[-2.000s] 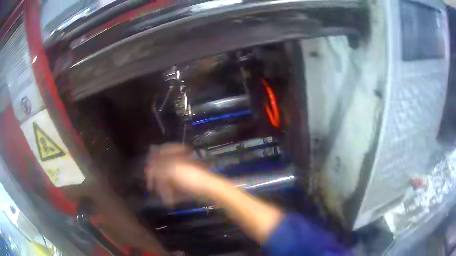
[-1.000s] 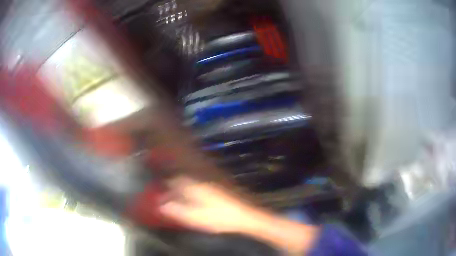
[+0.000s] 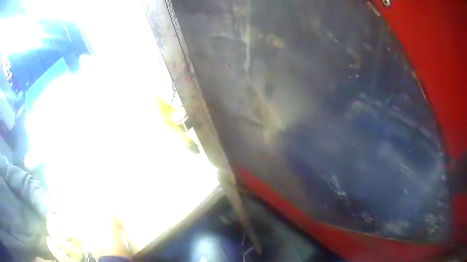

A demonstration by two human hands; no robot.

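Note:
The red safety door (image 3: 425, 56) fills the right side, with its dark, scratched window (image 3: 327, 123) facing me. The white bench (image 3: 128, 153) at the left is overexposed, so most things on it are washed out. A glowing skin-toned shape with a dark blue cuff at the bottom left edge looks like my left hand (image 3: 119, 238). It is cut off and blown out by light, and its fingers and anything in them are hidden. My right hand is not in view.
A yellow tool-like object (image 3: 171, 117) lies at the bench's right edge. A person's grey sleeve (image 3: 20, 204) shows at the far left, with pale yellowish shapes beside it. Blue items (image 3: 46, 46) stand at the upper left. A dark area lies below the bench edge.
The view has swung left from the open machine to the bench, with the red door now filling the right. The blue-sleeved arm at the machine opening has left the picture.

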